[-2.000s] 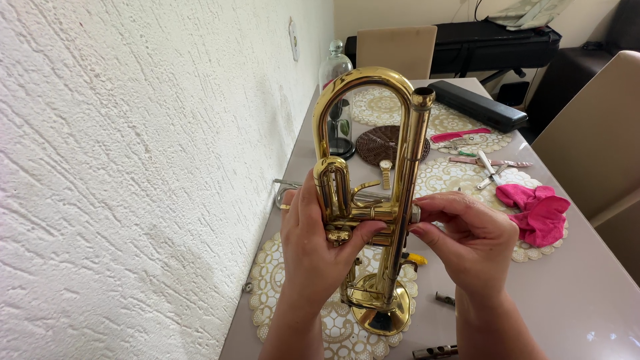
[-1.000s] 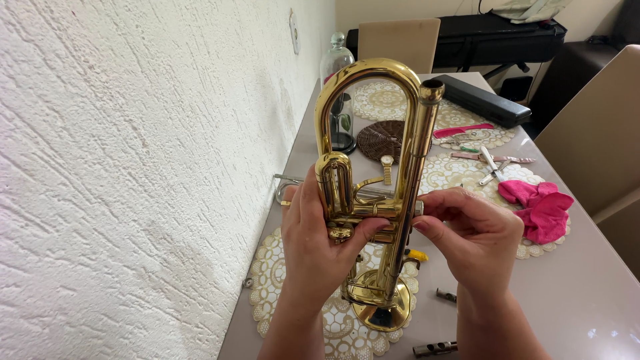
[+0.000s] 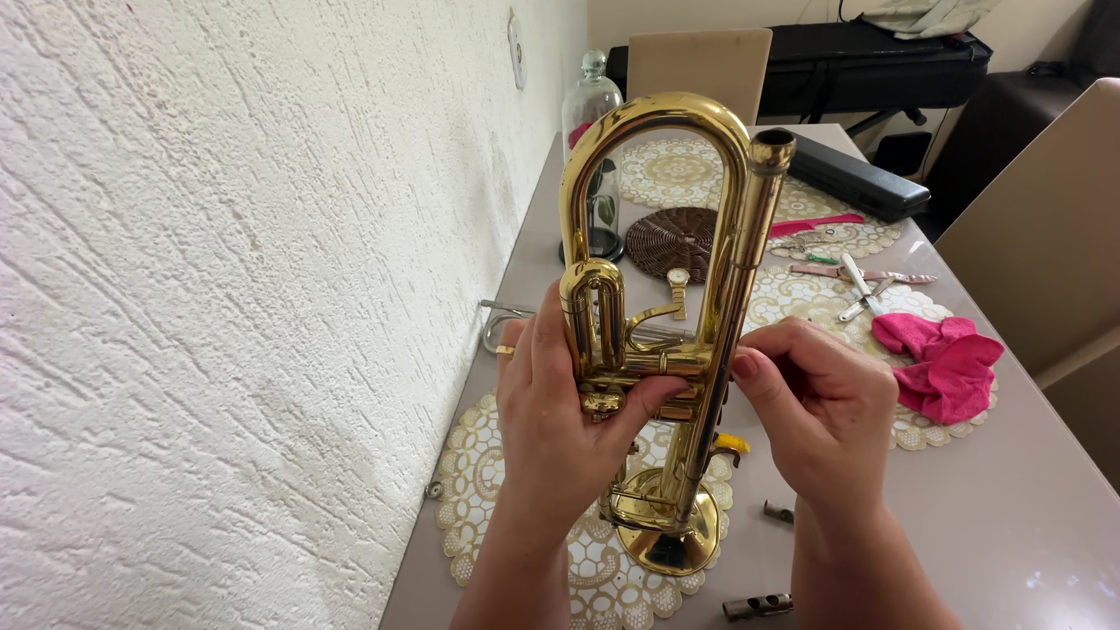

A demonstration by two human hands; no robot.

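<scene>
A brass trumpet (image 3: 737, 254) stands nearly upright in front of me, its bell (image 3: 670, 535) low over a lace-patterned placemat (image 3: 477, 477). My left hand (image 3: 560, 420) is wrapped around the valve section, thumb across the casings. At the right side of the valves, the thumb and index finger of my right hand (image 3: 818, 398) are pinched close together at the trumpet; whatever lies between the fingertips is hidden. Two removed metal trumpet valves lie on the table near my right forearm, one lower (image 3: 757, 606) and one higher (image 3: 778, 512), both partly covered by the arm.
A textured white wall (image 3: 262, 306) runs along the left. Behind the trumpet are a glass dome (image 3: 593, 114), a woven brown mat (image 3: 669, 241) and a wristwatch (image 3: 678, 291). To the right lie a black case (image 3: 853, 179), a white-handled knife (image 3: 859, 282) and a pink cloth (image 3: 945, 372).
The small metal valve end seen at my right fingertips in the earlier frames no longer shows. My left hand keeps its hold on the trumpet.
</scene>
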